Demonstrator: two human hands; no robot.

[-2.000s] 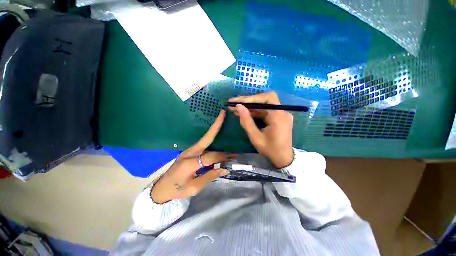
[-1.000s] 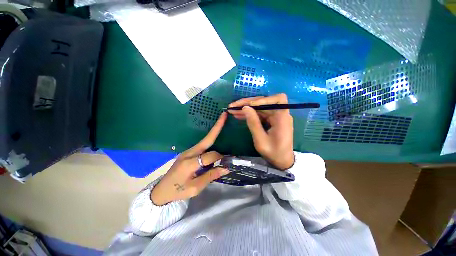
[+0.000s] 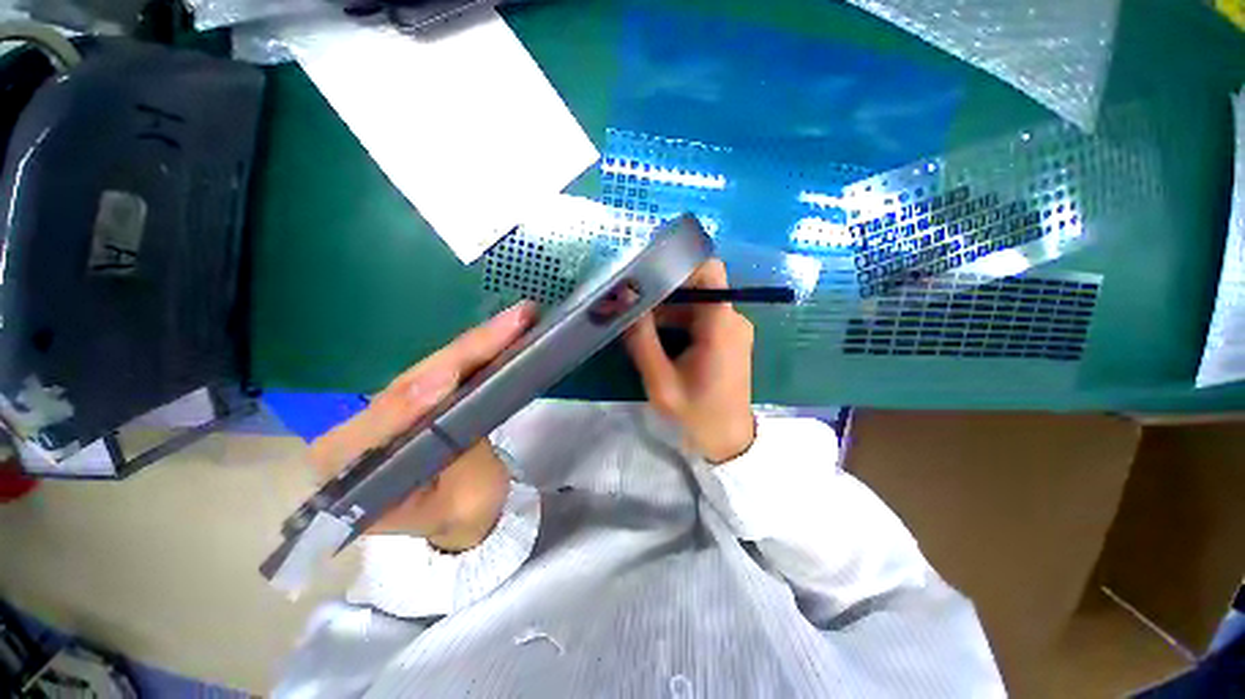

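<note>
A dark grey tablet housing (image 3: pixel 512 389) is held up on edge and slanted, its upper end at the right with an oblong opening. My left hand (image 3: pixel 444 396) grips its lower part, fingers on the far side and palm on the near side. My right hand (image 3: pixel 703 362) is behind and right of the housing's upper end and holds black tweezers (image 3: pixel 744 295). The tweezers' tip is hidden by the housing. A small dotted liner sheet (image 3: pixel 526 266) lies on the green mat just beyond. A white piece (image 3: pixel 313 548) hangs at the housing's lower end.
White paper (image 3: pixel 444 130) lies at upper left, blue film (image 3: pixel 792 82) at top centre. Slanting stickers (image 3: pixel 969 225) and black pad rows (image 3: pixel 972 318) lie at right. A dark case (image 3: pixel 130 246) stands far left, bubble wrap (image 3: pixel 1024 48) top right, an open cardboard box (image 3: pixel 983 533) below right.
The housing has come up from my lap and turned onto its edge in my left hand. My left index finger has left the dotted sheet. My right hand has shifted slightly left with the tweezers.
</note>
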